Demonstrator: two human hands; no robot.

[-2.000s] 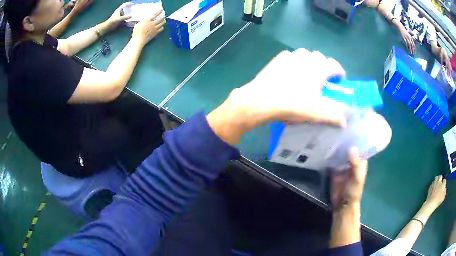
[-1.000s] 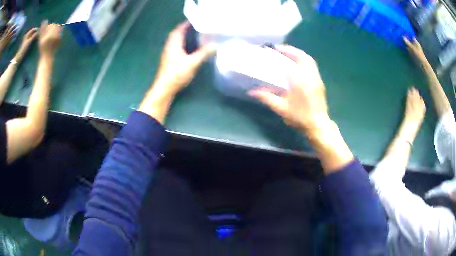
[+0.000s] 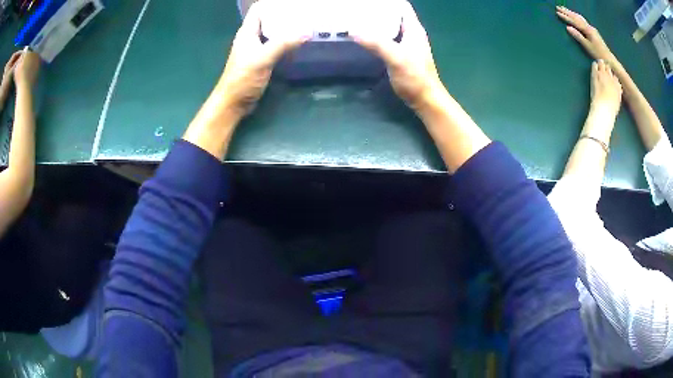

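Note:
A white oblong appliance, likely the humidifier unit (image 3: 330, 18), is at the top centre, overexposed and cut off by the picture's top edge. Two small dark round outlets show on its near side. My left hand (image 3: 254, 63) holds its left end and my right hand (image 3: 402, 59) holds its right end, with both thumbs on the near edge. Below it is a dark, cloudy area on the mat; whether this is the tank or a shadow I cannot tell.
The green table (image 3: 502, 88) has a pale seam on the left. A blue and white carton (image 3: 66, 28) lies at the top left by a neighbour's hands. A person's hands and forearms (image 3: 605, 96) rest on the table at the right. More cartons show at the top right.
The view has shifted, with the unit now at the top edge. My left hand has moved onto the unit's left end. The open white carton behind it is no longer seen.

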